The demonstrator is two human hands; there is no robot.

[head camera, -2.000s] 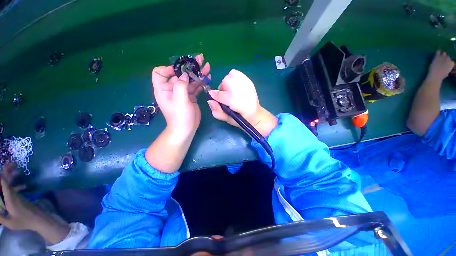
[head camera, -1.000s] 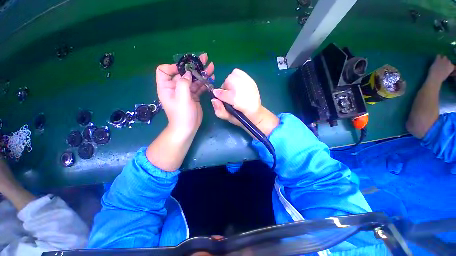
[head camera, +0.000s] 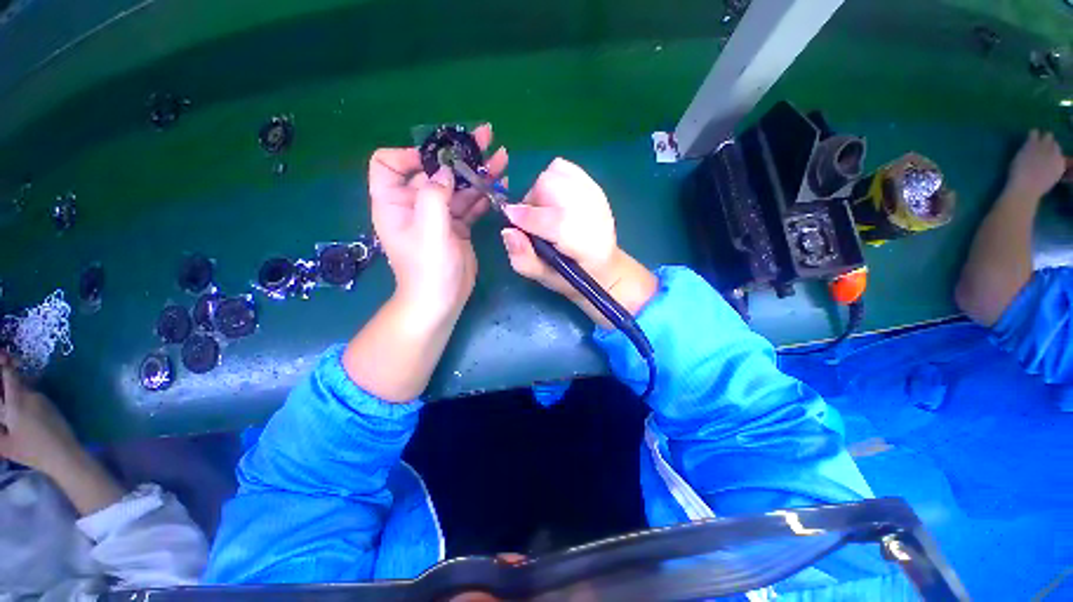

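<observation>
My left hand [head camera: 421, 229] holds a round black part [head camera: 448, 155] between thumb and fingers, above the green surface [head camera: 518, 341]. My right hand [head camera: 567, 229] is closed around the black handle of a soldering iron [head camera: 577, 278]. The iron's metal tip points up and left and reaches the round part near my left thumb; whether it touches cannot be told. The iron's cord hangs toward my right sleeve. Several black round parts [head camera: 201, 353] lie clustered on the green surface left of my left hand.
A pale post [head camera: 759, 71] stands right of my hands. Beyond it are a black soldering station [head camera: 753, 218], an orange-handled tool [head camera: 848, 286] and a yellow-and-black cylinder [head camera: 904, 198]. Silvery pieces [head camera: 45, 329] lie far left. Other people's hands show at left [head camera: 35, 429] and right [head camera: 1035, 167].
The round parts lying on the back of the green surface have shifted right. The neighbour's hand at left has moved. My hands have stayed almost in place, with a very small shift right.
</observation>
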